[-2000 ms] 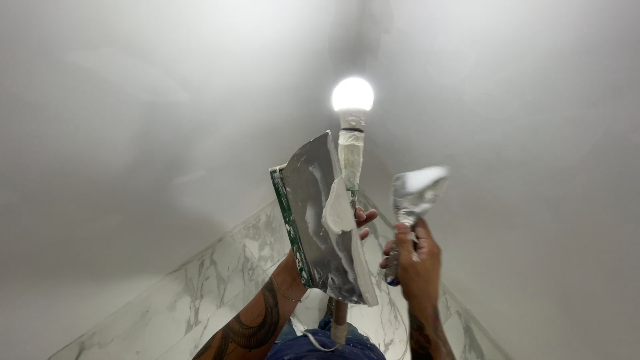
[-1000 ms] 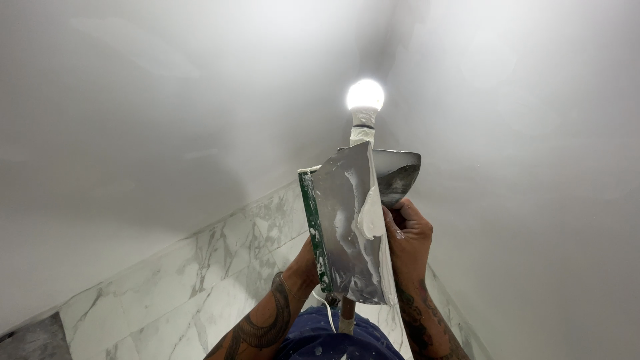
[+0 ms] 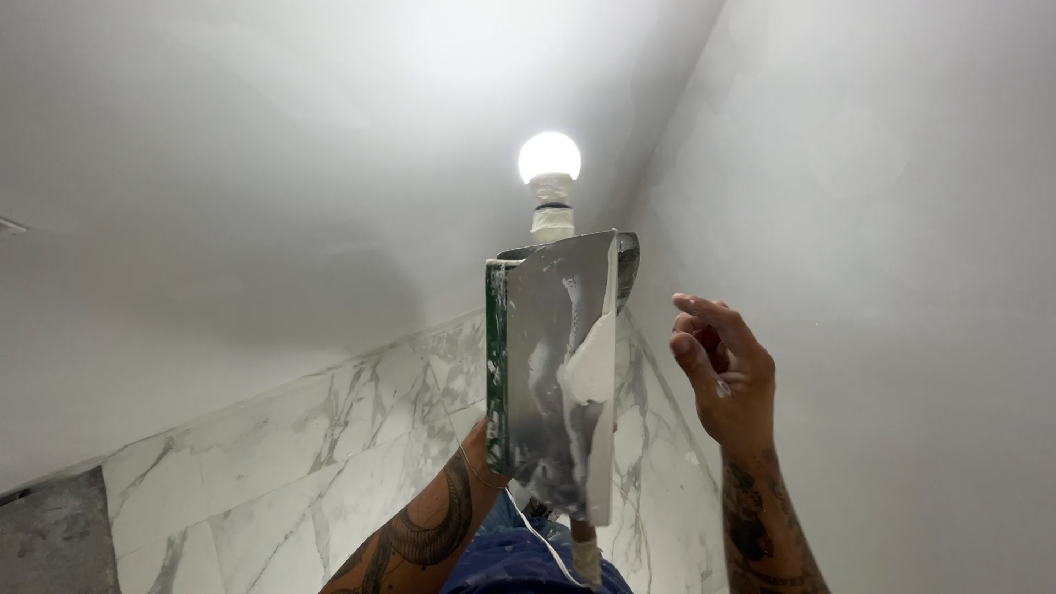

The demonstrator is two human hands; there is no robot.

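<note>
A wide metal plastering blade (image 3: 540,355) with a green, compound-spattered edge stands upright at the centre, with white joint compound (image 3: 590,367) along its right side. My left hand (image 3: 493,450) is mostly hidden behind it, holding it from below. Behind the blade's top, the rounded dark metal blade of a putty knife (image 3: 629,268) sticks out; its handle is hidden. To the right, my right hand (image 3: 722,363) is raised in the air, fingers curled and apart, holding nothing, with white smears on the skin.
A lit bulb (image 3: 549,157) in a taped holder rises on a pole (image 3: 586,561) behind the blade, with a white cord (image 3: 540,540) below. Smooth pale surfaces meet in a corner at the upper right. Marbled tiles (image 3: 256,445) lie lower down, beside a grey patch (image 3: 58,532) at lower left.
My right hand has let go of the putty knife and moved off to the right. The putty knife is now behind the wide blade, where my left hand is.
</note>
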